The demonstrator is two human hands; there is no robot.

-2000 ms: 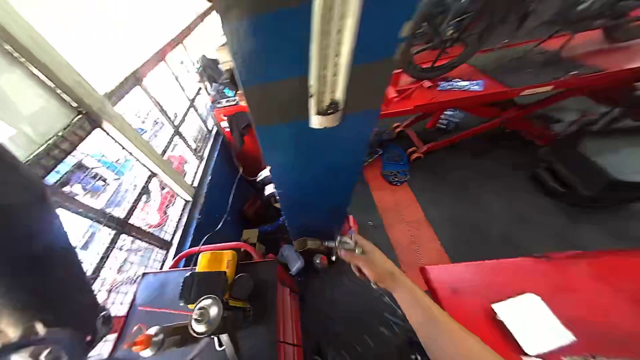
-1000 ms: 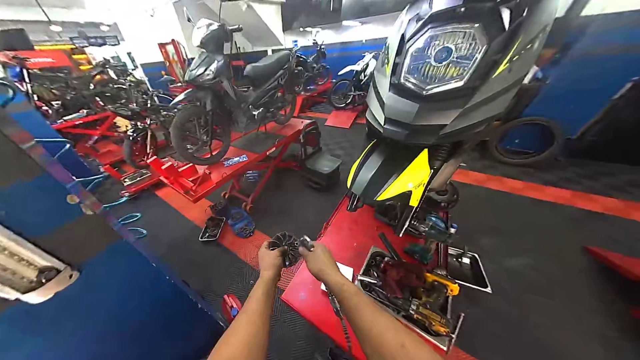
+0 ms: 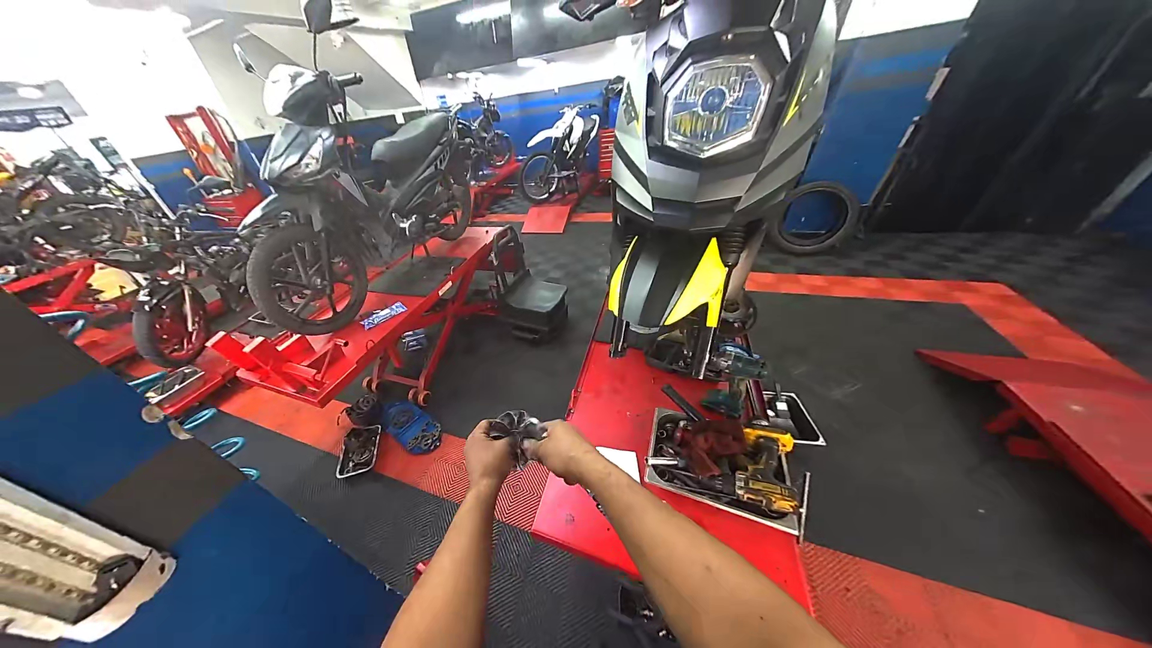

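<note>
Both hands hold a small, dark, round finned metal part at the centre of the view; its exact kind cannot be told. My left hand grips its left side. On its right side is my right hand, the fingers closed at the part's edge; whether a small tool is also in them is hidden. Below and to the right of the hands lies a white sheet on the red lift table. Beside the sheet, a metal tray holds a yellow cordless drill, a dark red rag and tools.
A scooter with a headlight stands on the lift ahead, its front wheel off. Another motorcycle is on a red lift at left. A blue pillar fills the lower left. A tire leans on the back wall; a red ramp is at right.
The view has swung from the pillar and bench to the scooter lift. Two seconds ago the right hand was by the bench; a second ago both hands were together at the round part, as now.
</note>
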